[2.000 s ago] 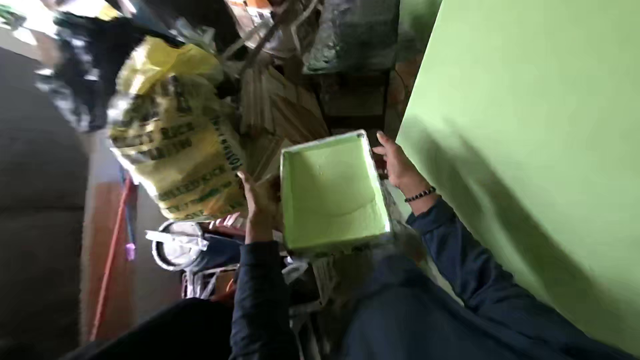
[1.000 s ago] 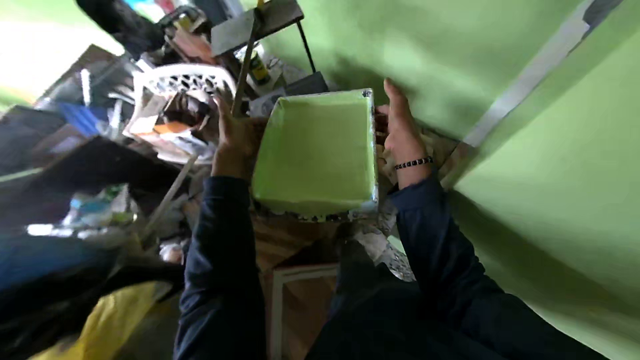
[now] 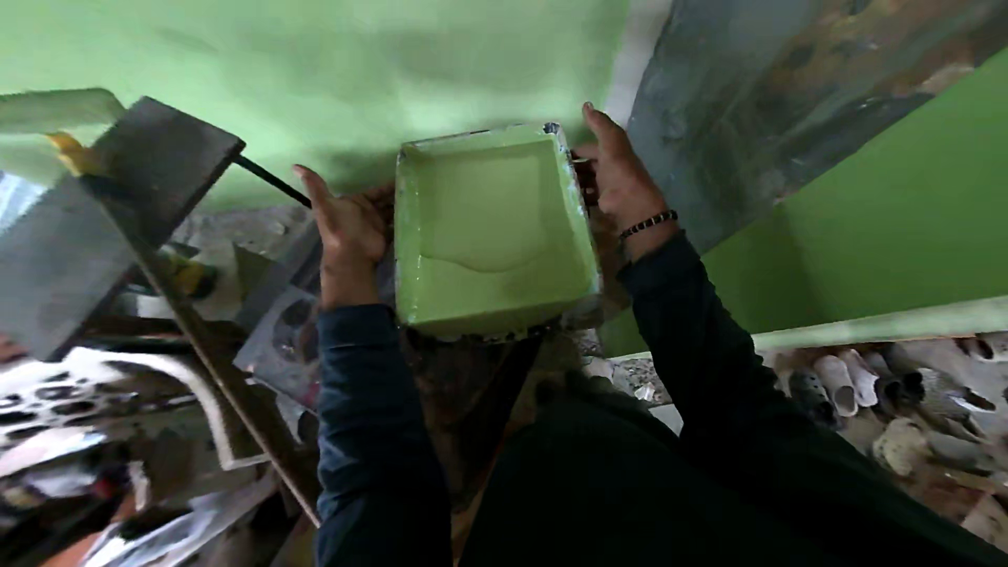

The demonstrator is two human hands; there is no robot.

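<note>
A square paint tray (image 3: 492, 228) with light green paint pooled inside is held out in front of my body. Its rim is smeared with paint and chipped. My left hand (image 3: 350, 228) grips the left side, thumb raised and fingers reaching under or behind the edge. On the opposite side my right hand (image 3: 622, 177) holds the tray the same way, its thumb pointing up; a dark beaded bracelet is at that wrist. The fingertips of both hands are partly hidden by the tray.
A green wall (image 3: 315, 63) stands ahead. At left are a grey board (image 3: 165, 165), a long wooden pole (image 3: 205, 339) and a white plastic chair (image 3: 189, 386) among clutter. A grey unpainted surface (image 3: 724, 118) is at right, with several shoes (image 3: 843, 386) on the floor below.
The view has swung to the right, from the clutter and yellow sack toward the green wall and the shoes. Both hands have kept hold of the tray throughout.
</note>
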